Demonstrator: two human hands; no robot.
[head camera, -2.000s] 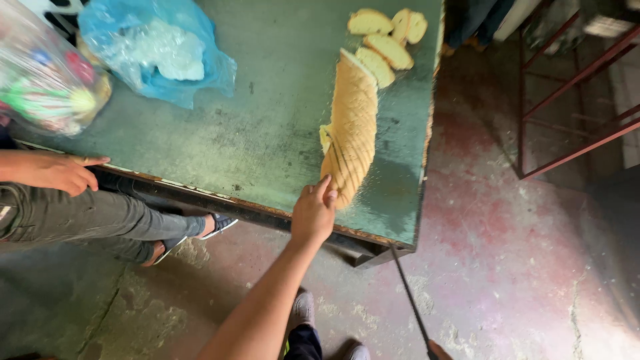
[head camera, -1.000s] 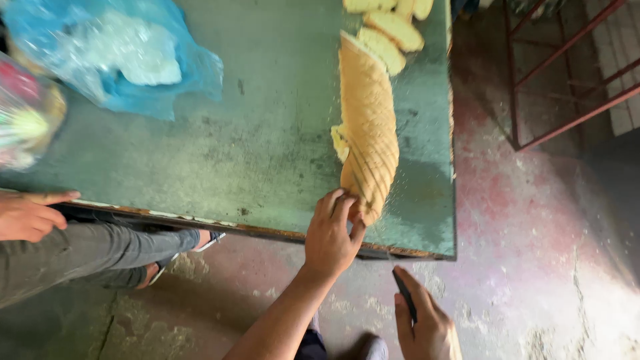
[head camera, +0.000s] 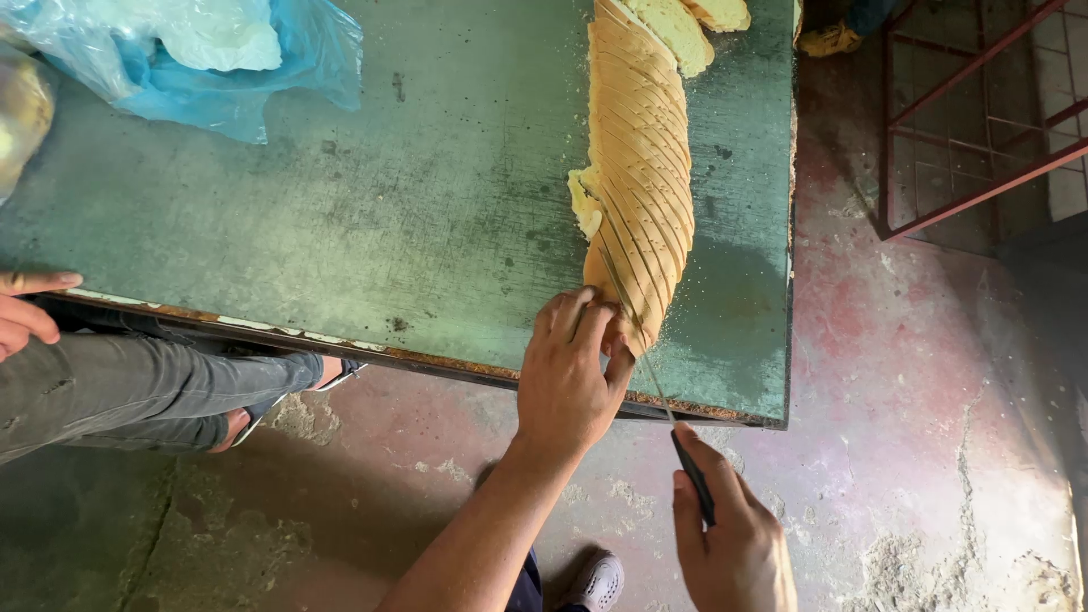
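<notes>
A long bread loaf, cut into many slanting slices still lined up, lies along the right part of the green tabletop. My left hand grips the loaf's near end with bent fingers. My right hand is closed around the black handle of a knife. The thin blade runs up from the handle past my left fingertips and lies slantwise at the loaf's near end. A torn piece of bread sits against the loaf's left side. Loose bread slices touch its far end.
A blue plastic bag lies at the table's far left, beside a clear bag of something. Another person's hand rests at the left table edge, their legs below. A red metal rack stands on the floor at right.
My right hand has come up from the lower edge of the view, bringing the knife blade to the loaf's near end. My left hand stays at that end. The view has moved closer to the loaf.
</notes>
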